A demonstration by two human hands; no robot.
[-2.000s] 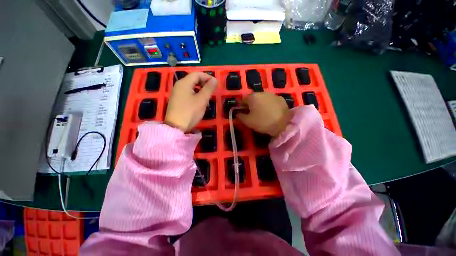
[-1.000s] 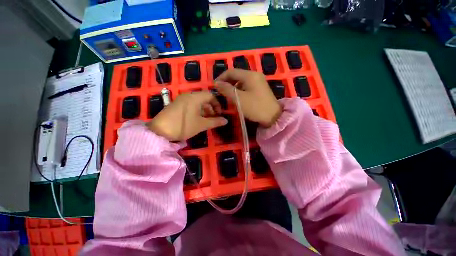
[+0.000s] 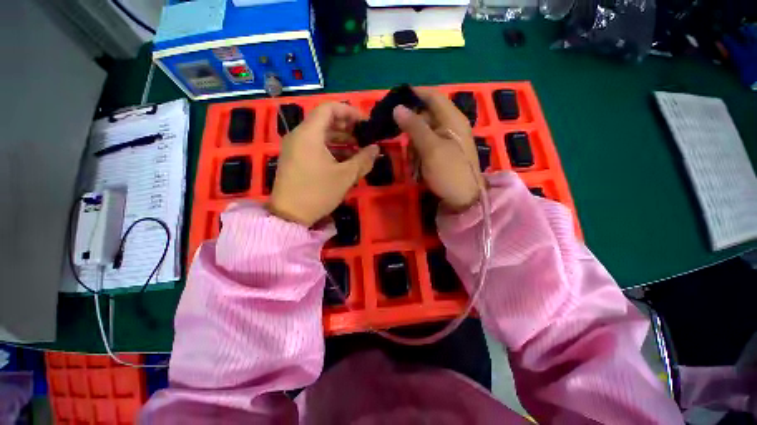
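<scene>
My left hand (image 3: pixel 319 162) and my right hand (image 3: pixel 446 149) are raised over the orange-red compartment tray (image 3: pixel 388 217). Between them they hold a black watch unit (image 3: pixel 388 114), tilted, above the tray's upper middle; its details are too blurred to tell. The clear air hose (image 3: pixel 484 241) runs from my right hand down past my right wrist and loops below the tray's front edge. Black watch units such as this one (image 3: pixel 394 274) lie in many pockets. One pocket in the third row is bare. My fingers hide part of the upper rows.
The blue control box (image 3: pixel 257 51) stands at the back left. A clipboard with a record sheet (image 3: pixel 162 178), a pen (image 3: pixel 129 144) and a white adapter box (image 3: pixel 101 226) lie at left. Printed sheets (image 3: pixel 714 170) lie at right. Plastic bags (image 3: pixel 610 29) are at the back.
The black unit is now lifted in view between my hands, and a third-row pocket shows bare. My left hand has moved up, my right hand slightly right. The hose has swung right.
</scene>
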